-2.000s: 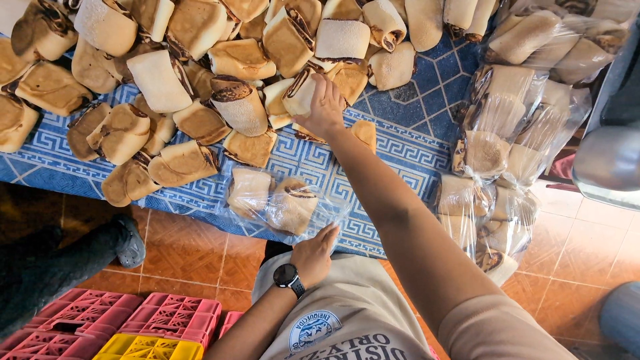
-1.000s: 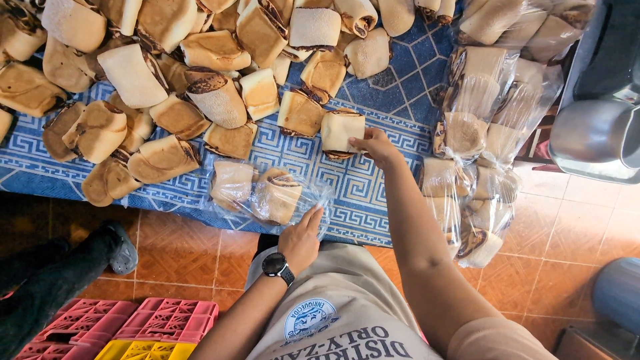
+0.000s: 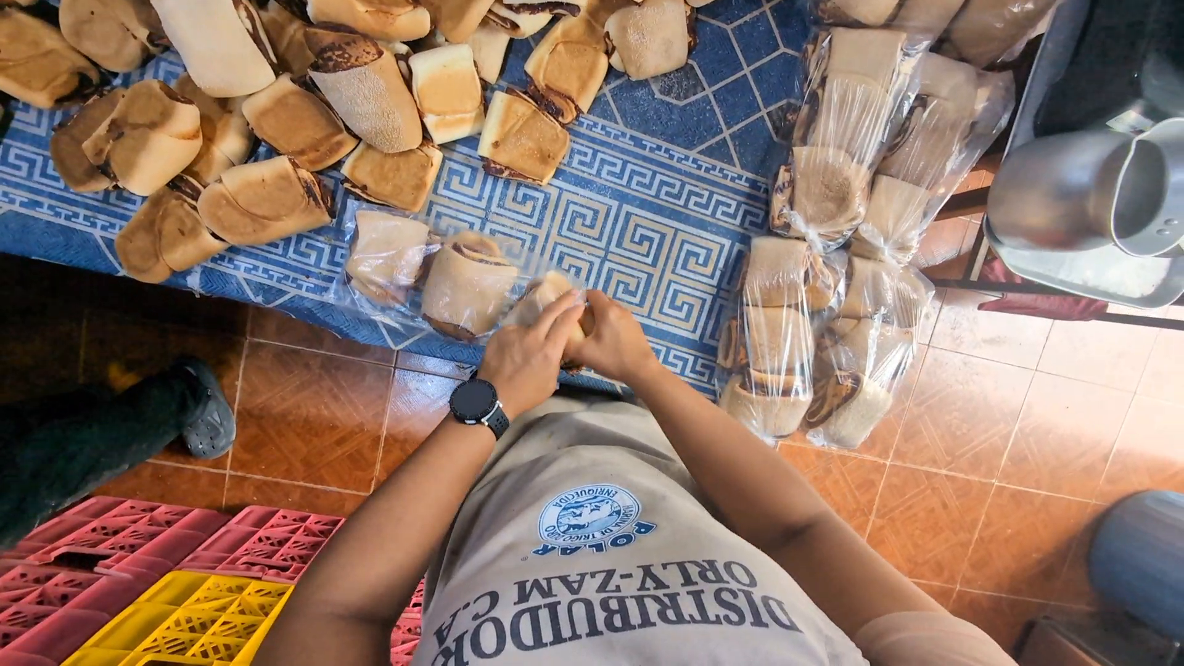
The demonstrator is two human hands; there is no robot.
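At the table's near edge, my left hand [image 3: 529, 356] and my right hand [image 3: 612, 340] meet at the mouth of a clear plastic bag [image 3: 421, 319]. A bread roll [image 3: 541, 298] with dark filling sits between them, partly hidden by the fingers. My right hand grips this roll; my left hand holds the bag's mouth. Two more rolls lie inside the bag to the left, one of them a pale roll [image 3: 470, 282]. Beyond, loose rolls [image 3: 268, 202] are heaped on the blue patterned tablecloth [image 3: 647, 240].
Filled bags of rolls [image 3: 768, 338] lie along the table's right side. Further right, a metal pitcher [image 3: 1064, 190] stands on a tray [image 3: 1147, 287]. Red crates [image 3: 111, 527] and a yellow crate [image 3: 199, 615] are at the lower left, near another person's shoe [image 3: 208, 412].
My right hand reached into the heap, took a roll, and has brought it leftward to the bag's mouth beside my left hand.
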